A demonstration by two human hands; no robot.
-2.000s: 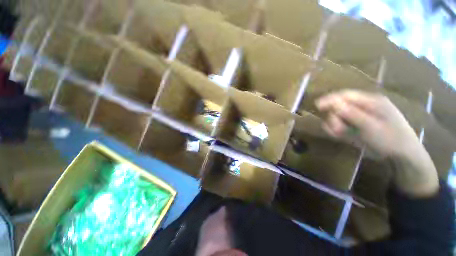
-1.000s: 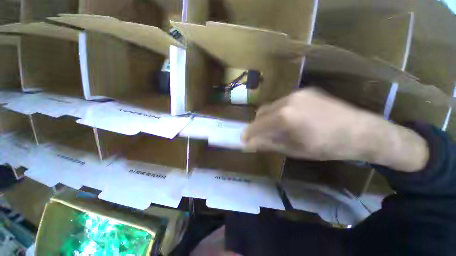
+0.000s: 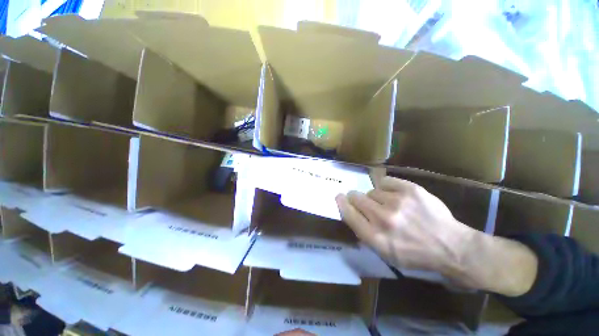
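Note:
My right hand [image 3: 407, 226] comes in from the right and grips the right edge of a white printed box flap [image 3: 305, 187] between thumb and fingers. The flap is at the rim between the back and middle rows. Behind it an open retail box [image 3: 328, 92] holds a pale label, dark pieces and a small accessory pack [image 3: 322, 132] with green pieces at its bottom. The box to its left holds a dark cable [image 3: 245, 128]. My left hand is not clearly visible; a small skin-coloured patch at the bottom edge cannot be identified.
Open boxes stand in tight rows on both sides. Printed white flaps [image 3: 187, 233] fold out over the nearer rims, and brown flaps [image 3: 190, 39] rise at the back. Beyond lie a yellow surface [image 3: 226, 8] and pale crumpled plastic [image 3: 512, 33].
The view has shifted toward the farther rows, and the green-filled supply carton has left the view. My right hand, blurred over a flap before, now shows clearly gripping a raised flap.

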